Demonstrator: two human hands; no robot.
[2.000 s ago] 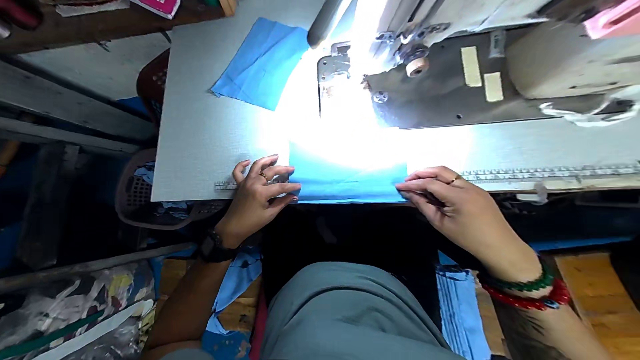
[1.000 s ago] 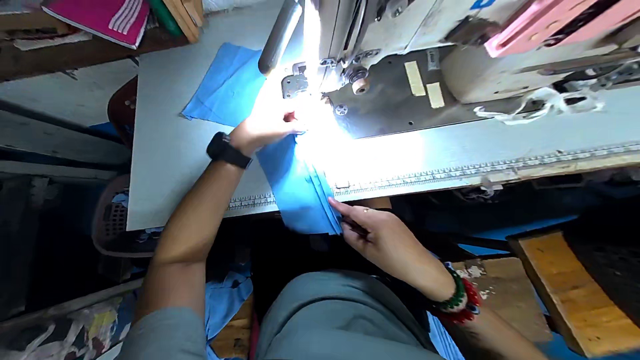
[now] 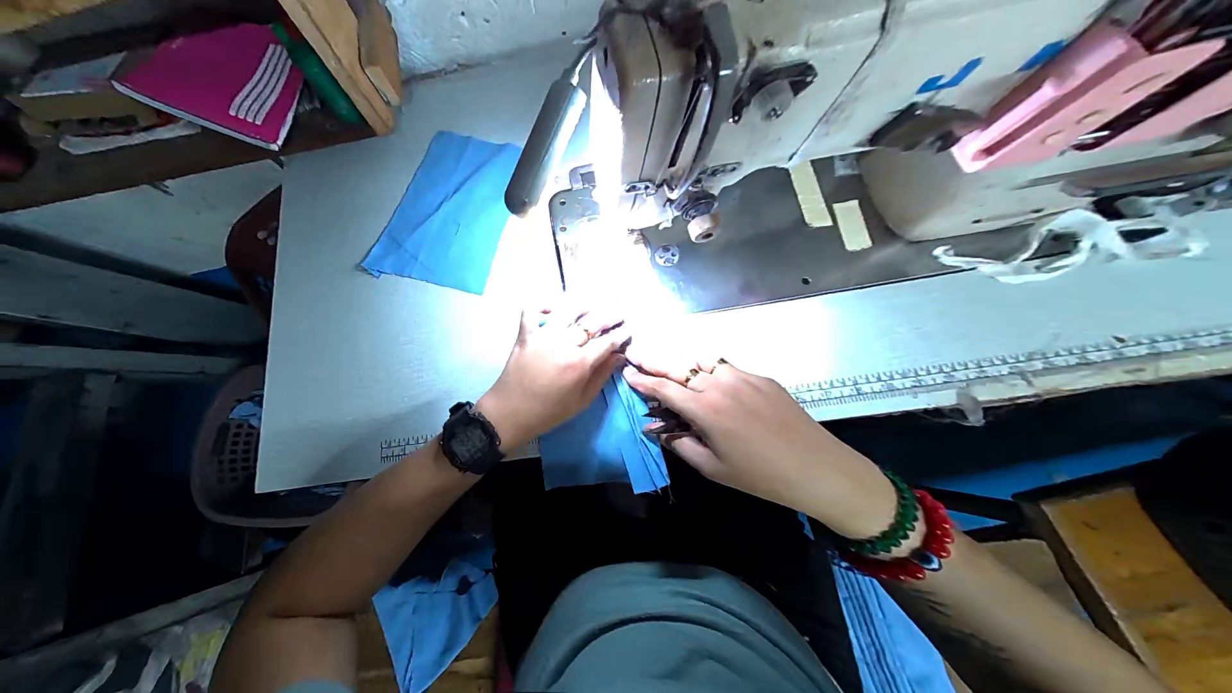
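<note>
A folded piece of blue fabric [image 3: 602, 443] hangs over the table's front edge below the sewing machine [image 3: 664, 115]. My left hand [image 3: 558, 371] rests on its upper part, fingers bent near the presser foot, which glare from the lamp hides. With thumb and fingers, my right hand [image 3: 717, 414] pinches the fabric's folded right side, close to my left fingertips. Another blue fabric piece [image 3: 443, 217] lies flat on the table, left of the machine head.
A wooden shelf [image 3: 337, 58] with a pink notebook [image 3: 226, 82] stands at the upper left. Measuring tape [image 3: 1011, 366] runs along the table's front edge. White cord [image 3: 1068, 245] hangs at the machine's right. A plastic basket [image 3: 221, 467] sits below the table's left side.
The fabric lay flat at the table's edge two seconds ago; now it is folded beneath my hands. Since one second ago, my right hand has moved up beside my left.
</note>
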